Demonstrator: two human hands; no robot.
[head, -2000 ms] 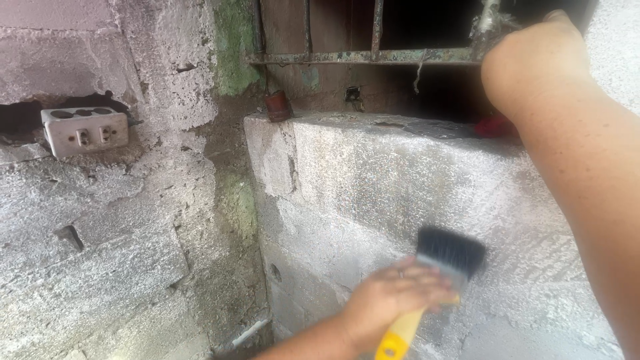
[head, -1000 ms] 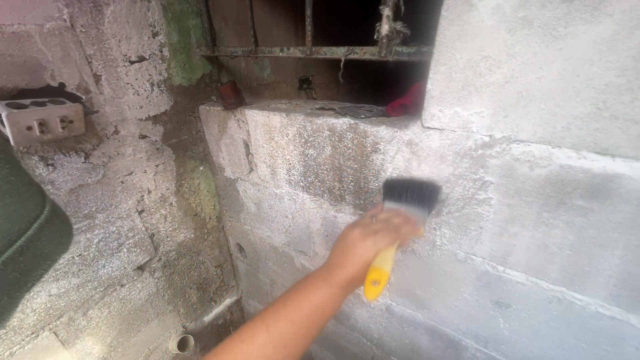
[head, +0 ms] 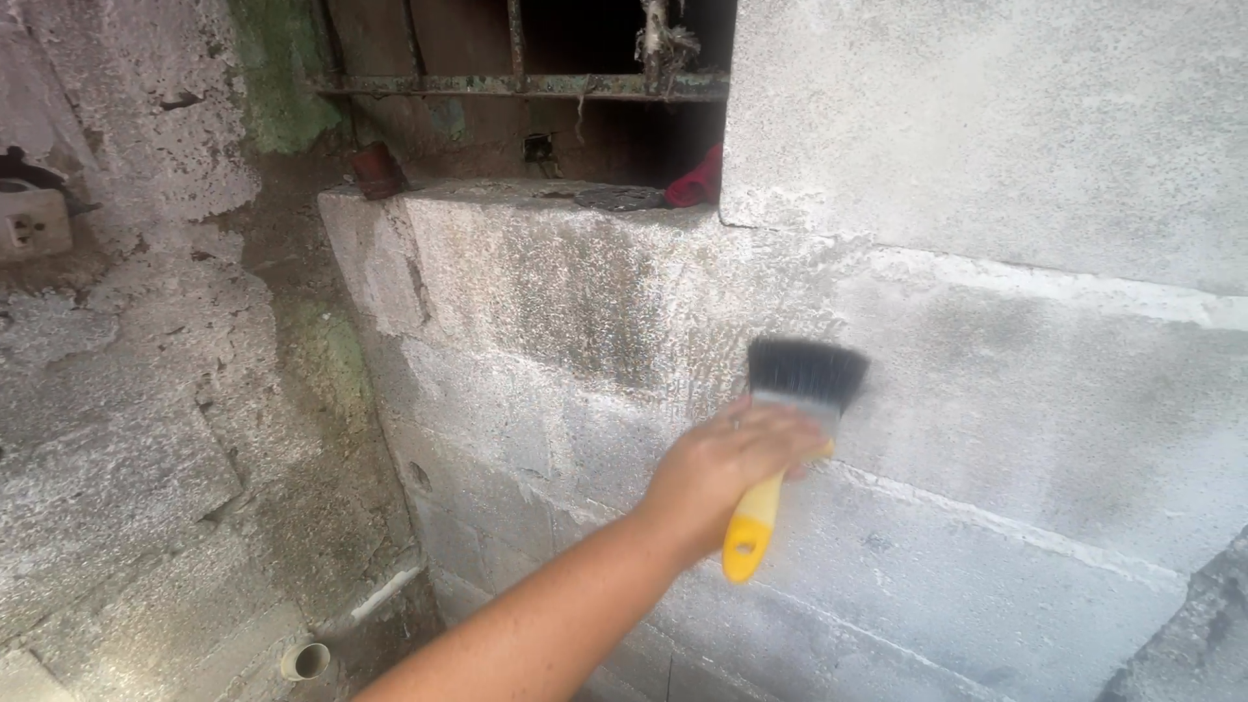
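My left hand [head: 726, 468] is closed round a wide flat paintbrush [head: 751, 531] with a yellow-tipped pale handle, a metal ferrule and dark bristles. The bristles point up, at or close to the face of the grey concrete block wall [head: 955, 390], below the window ledge and to its right. Motion blur hides whether they touch. The handle hangs down beside my wrist. Part of the wall under the ledge looks darker and stained. My right hand is out of view.
Above the ledge [head: 468, 200] run rusty window bars [head: 517, 86]. A reddish-brown cup-like piece [head: 375, 171] and a red cloth [head: 694, 180] lie on it. An electrical outlet [head: 34, 226] juts from the rough left wall. A pipe end [head: 306, 661] opens low in the corner.
My right hand, up by the window bars two seconds ago, has left the view. The dark green thing at the left edge one second ago is gone. My left hand keeps hold of the brush.
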